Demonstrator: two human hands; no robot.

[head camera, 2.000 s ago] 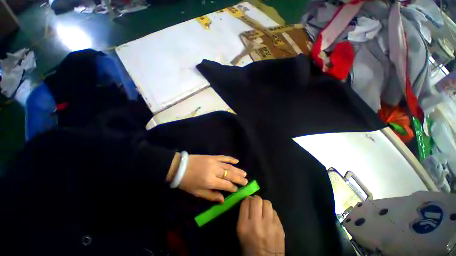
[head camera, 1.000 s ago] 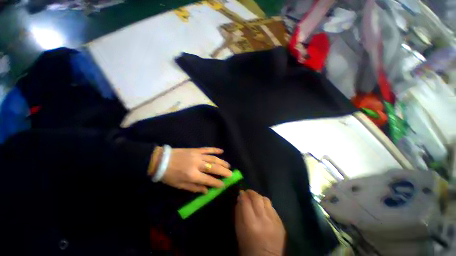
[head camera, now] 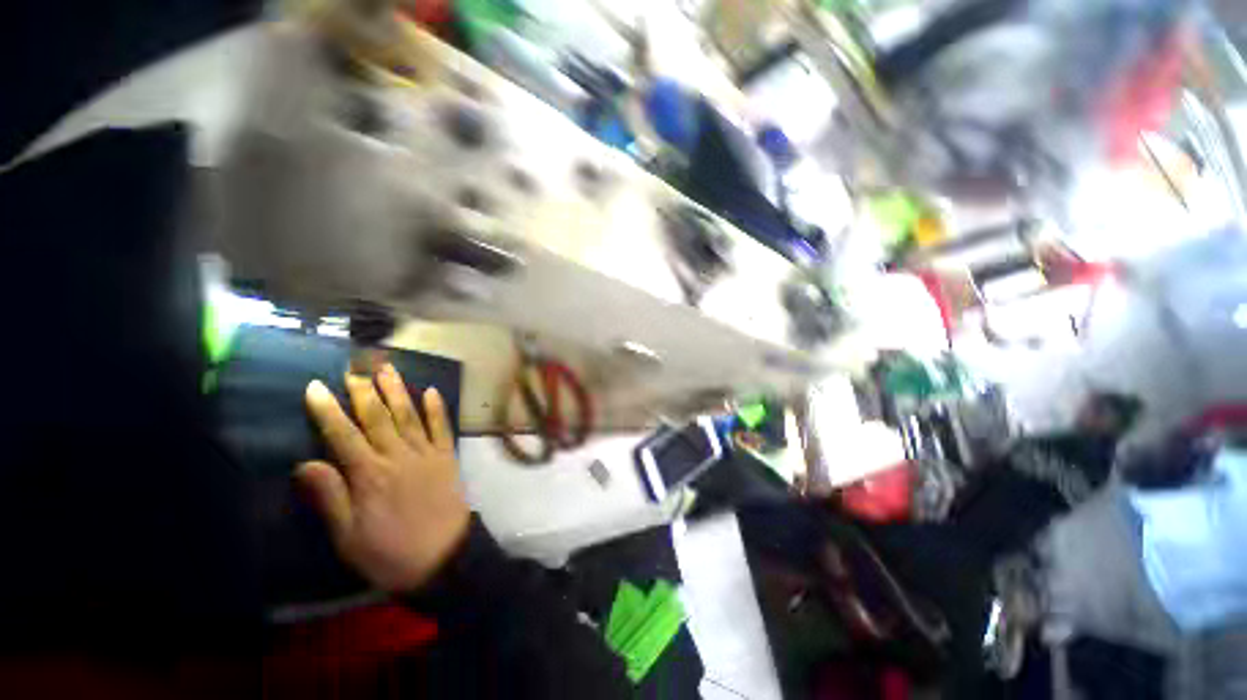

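My right hand (head camera: 397, 499) lies palm down, fingers apart, on black fabric (head camera: 123, 410) beside the lit needle area of the sewing machine (head camera: 315, 205). Its fingertips rest by a dark piece (head camera: 438, 390) that looks bluish in the light. A bit of green strip (head camera: 213, 328) shows at the left of the lit area. The needle and presser foot are too blurred to tell. My left hand is not in view.
Scissors with orange-red handles (head camera: 564, 406) lie on the machine bed. A phone (head camera: 680, 458) lies right of them. Green strips (head camera: 643, 629) lie on black fabric at the bottom. A person in dark clothing (head camera: 1026, 479) is at the right. The frame is blurred.
The view has swung right to the machine. My right hand has left the green strip and is spread near the needle area. My left hand has gone out of view.
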